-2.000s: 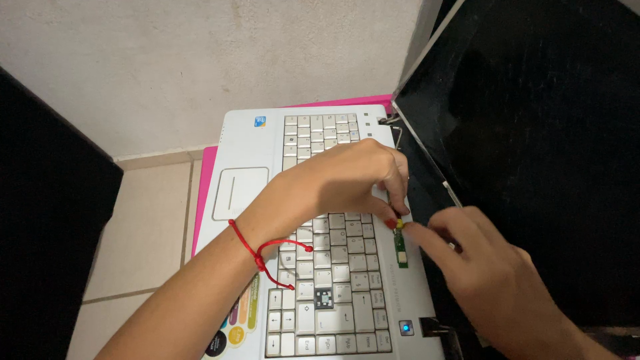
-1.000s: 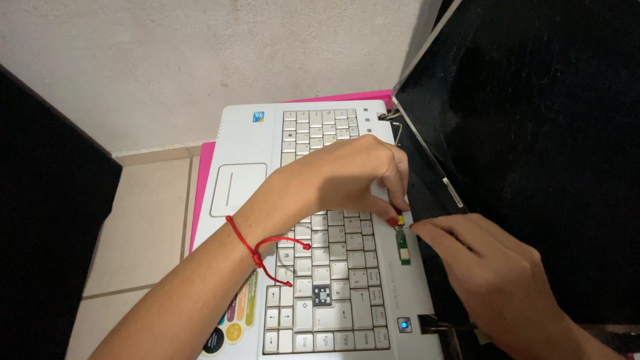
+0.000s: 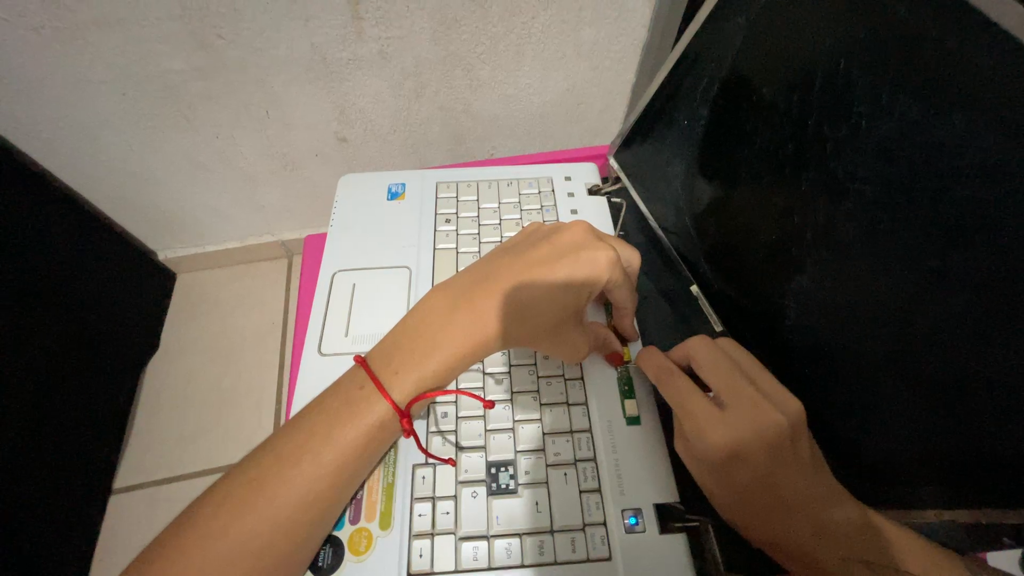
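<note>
A small green circuit board with a yellow part near its middle lies along the hinge edge of a white laptop. My left hand, with a red cord bracelet on its wrist, arches over the keyboard, its thumb and fingers pinching the board by the yellow part. From the right, my right hand meets it, thumb and forefinger closed at the board's edge on something thin and pale, perhaps a wire. The fingertips partly hide the board. One key is off, baring its dark socket.
The laptop's dark screen panel leans at the right, with hinge cables at the top corner. Under the laptop is a pink surface. A pale wall stands behind, a black object at left, and tiled floor below.
My right hand has drawn its fingers closer together at the board's edge. My left hand keeps its pinch by the yellow part.
</note>
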